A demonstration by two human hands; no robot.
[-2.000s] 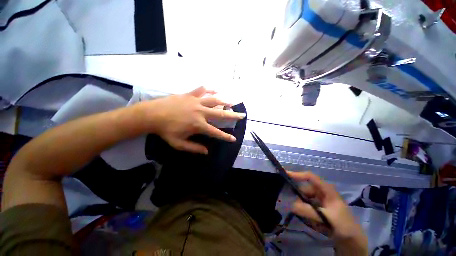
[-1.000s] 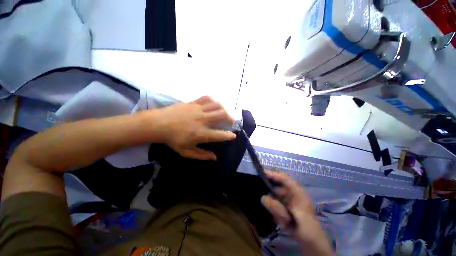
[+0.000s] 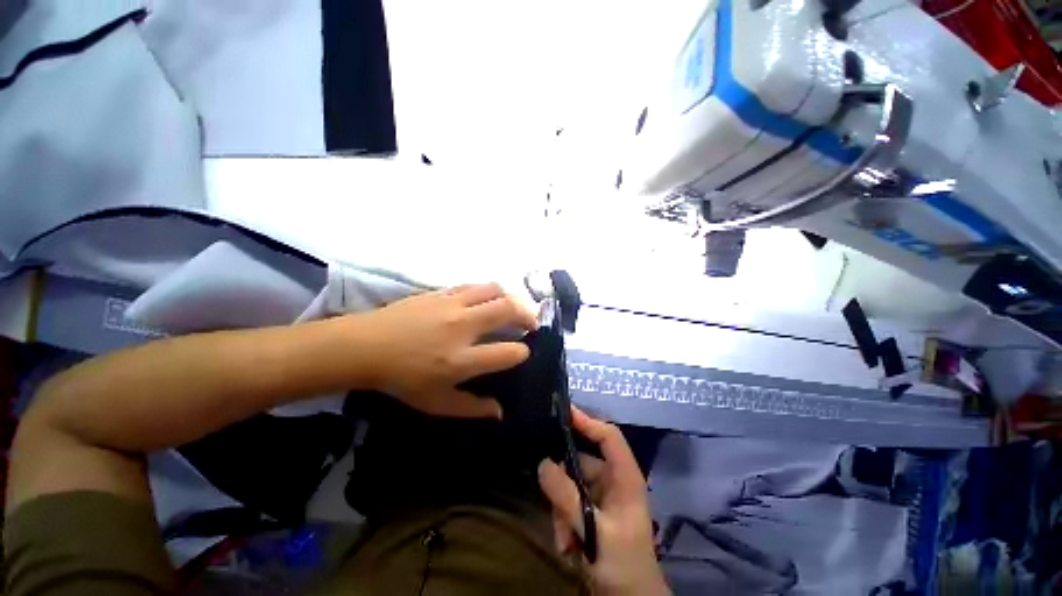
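A black fabric panel (image 3: 466, 454) lies over the table's front edge and my lap. My left hand (image 3: 448, 349) is spread on its upper part, thumb and fingertips near its upper right corner. A small pale tab (image 3: 545, 305) shows at that corner, beside a dark curled edge. My right hand (image 3: 606, 495) holds long black shears (image 3: 567, 431) pointing up, blades at the panel's corner beside the tab. Whether the blades are open or have fabric between them cannot be told.
The white sewing machine head (image 3: 769, 105) with a blue stripe stands upper right. Pale pieces with black edging (image 3: 105, 128) lie at left. Black offcuts (image 3: 862, 332) lie at right. A scale band (image 3: 722, 390) runs along the table's front edge. Patterned cloth hangs lower right.
My right hand has moved left with the shears, which now stand more upright with their tips at the panel's corner. My left hand sits slightly lower in the picture, still on the panel.
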